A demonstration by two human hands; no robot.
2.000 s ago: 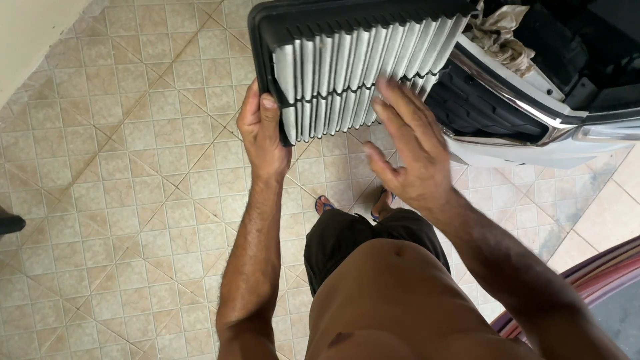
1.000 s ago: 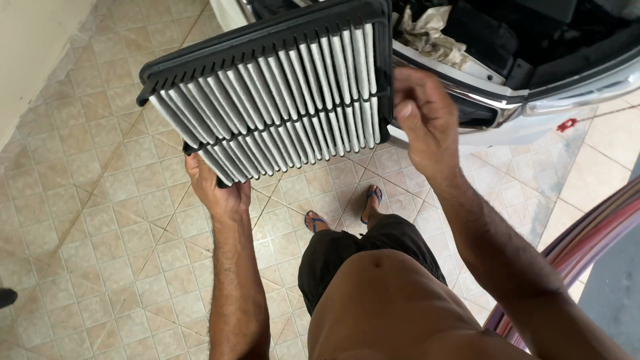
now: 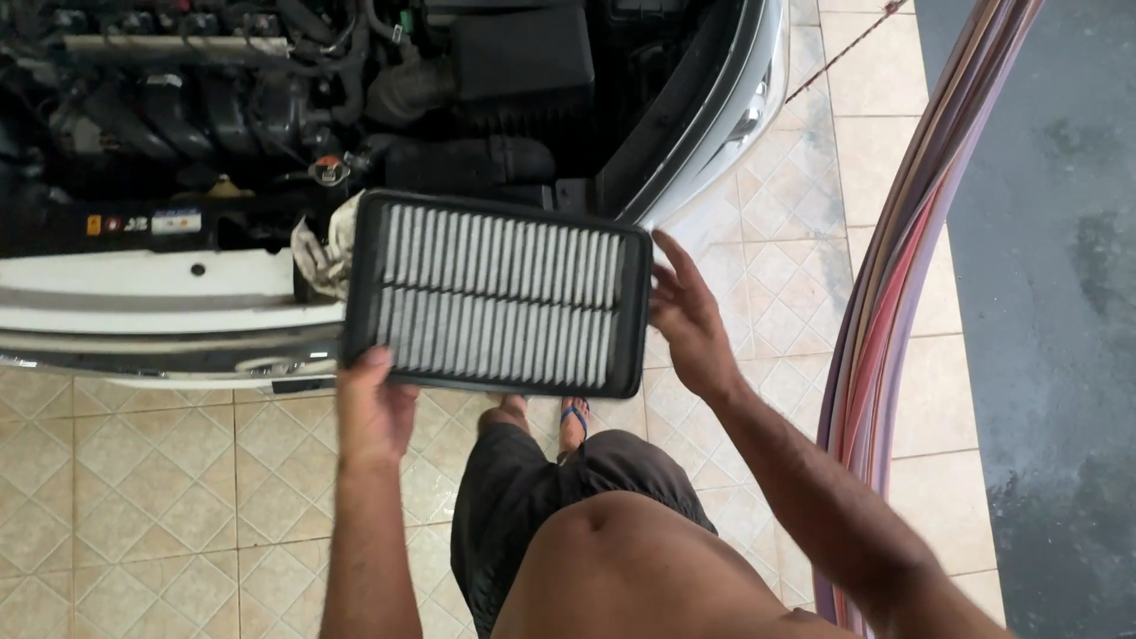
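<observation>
A rectangular pleated engine air filter (image 3: 501, 302) with a black frame is held up in front of me, its pale pleats facing the camera. My left hand (image 3: 376, 404) grips its lower left corner, thumb on the face and fingers behind. At the filter's right edge is my right hand (image 3: 688, 311), fingers slightly curled at the frame's side; whether they bear any of its weight cannot be told. Beyond the filter lies a car's engine bay with a black plastic air filter housing (image 3: 524, 62). A crumpled cloth or paper (image 3: 321, 248) shows just left of the filter.
The car's white front panel (image 3: 133, 288) and bumper edge run along the left, with the white fender and headlight (image 3: 750, 115) at the upper right. Striped hammock fabric (image 3: 896, 293) hangs at the right. A thin rope (image 3: 843, 53) crosses above the tiled floor (image 3: 160, 479).
The filter, tilted a second ago, now sits nearly level across the view, pleats still toward the camera. The view has swung to the engine bay.
</observation>
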